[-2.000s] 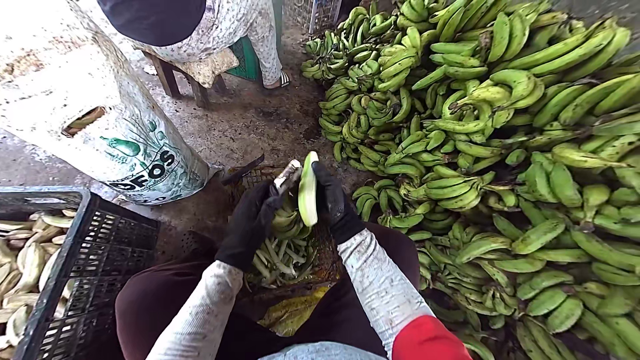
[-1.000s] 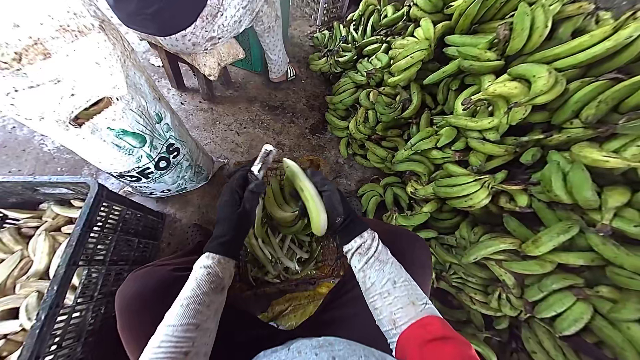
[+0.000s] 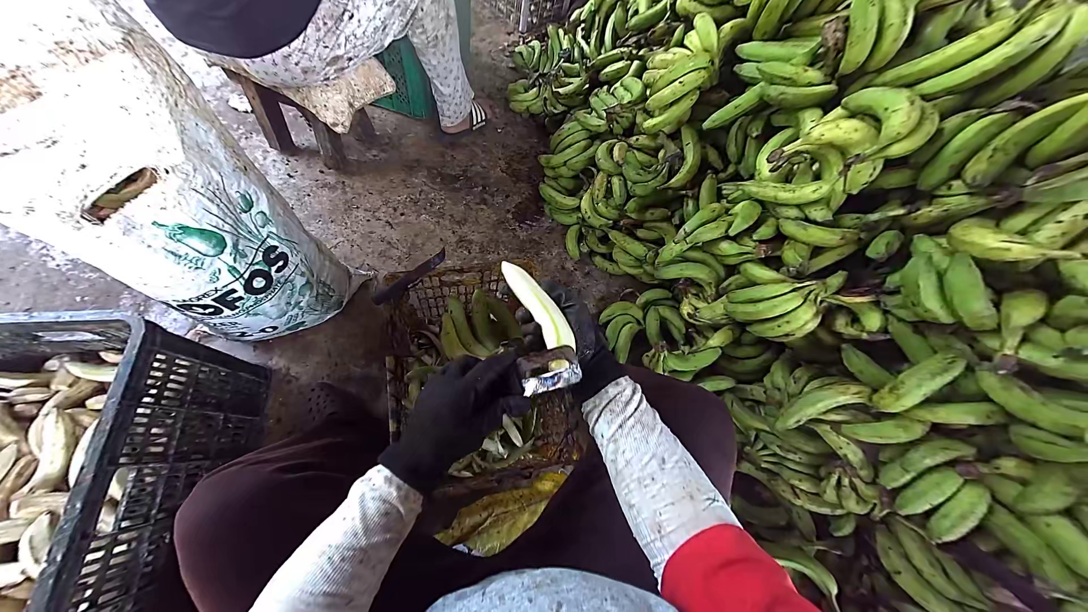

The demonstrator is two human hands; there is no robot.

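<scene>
My right hand (image 3: 582,336), in a black glove, grips a green plantain (image 3: 537,299) whose visible upper part is peeled pale. My left hand (image 3: 463,404), gloved too, holds a small peeling tool with a shiny wrapped edge (image 3: 551,381) across the plantain's lower end. Below and behind both hands is a dirty mesh crate (image 3: 442,279) between my legs. Whole green plantains (image 3: 478,325) and strips of peel (image 3: 510,433) lie in it.
A large heap of green plantains (image 3: 765,297) covers the right side. At left stand a black plastic crate (image 3: 183,425) of peeled plantains and a printed white sack (image 3: 246,246). A knife blade (image 3: 410,276) crosses the mesh crate's corner. Another person (image 3: 357,38) sits beyond.
The plantain has turned so its pale tip points up and left. The peeling tool, upright beside the plantain a second ago, now lies across its lower end, and my hands are closer together.
</scene>
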